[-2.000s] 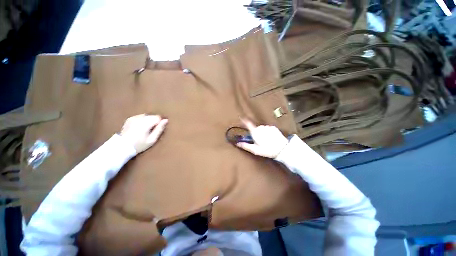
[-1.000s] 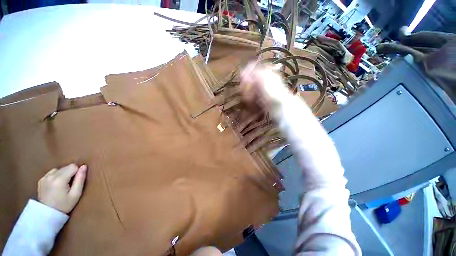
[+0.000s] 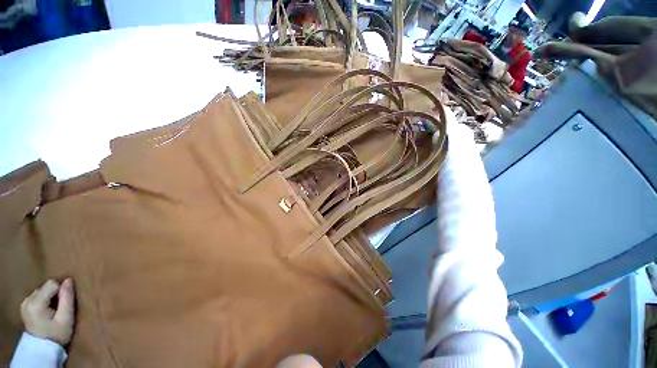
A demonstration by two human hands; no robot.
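A stack of tan-brown bag panels [image 3: 187, 244] fills the left and centre, with a small gold clasp [image 3: 286, 205] near its right edge. Brown handles [image 3: 425, 172] loop off that edge in a thick bunch. My left hand [image 3: 49, 310] rests on the top panel at the lower left, fingers curled, with nothing visible in it. My right sleeve reaches up at the right to the outer side of the handle loops. My right hand itself is hidden at or behind the loops, so what it touches does not show.
A white table [image 3: 166, 50] lies behind the stack. Another brown bag piece [image 3: 302, 83] and loose strap strips [image 3: 241, 57] lie beyond the handles. A grey-blue panelled surface [image 3: 569, 194] stands at the right, with a blue object [image 3: 573, 315] below it. Brown bundles [image 3: 475, 68] lie farther back.
The view has turned right since the first frame. My right hand has left the panel and gone among the handles, then to their far side. The handle loops now stand more spread. My left hand remains on the panel.
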